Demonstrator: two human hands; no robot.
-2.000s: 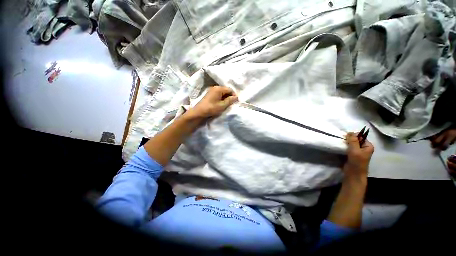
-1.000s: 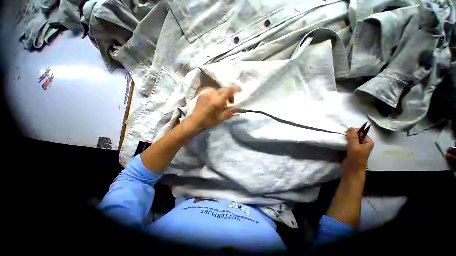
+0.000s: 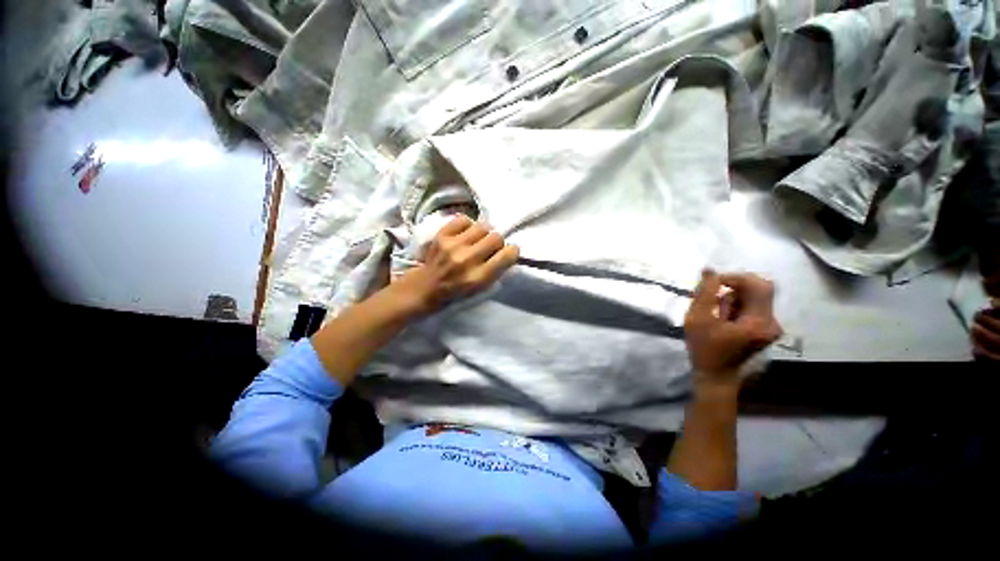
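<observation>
A pale grey-white garment is spread over the table in front of me and hangs over its near edge. A dark seam line runs across it between my hands. My left hand grips the cloth at the left end of this line, below a small fold opening. My right hand is at the right end, slightly blurred, with fingers curled. The snips seen there earlier cannot be made out now. Dark round fasteners show on the placket above. A dark neck label lies at the left.
The white tabletop shows at the left with a brown joint line and small marks. More grey garments lie at the right and at the far left. Another person's hand is at the right edge.
My right hand has moved left and turned, and the snips no longer show. My left hand has shifted slightly down on the cloth. The seam between the hands is shorter.
</observation>
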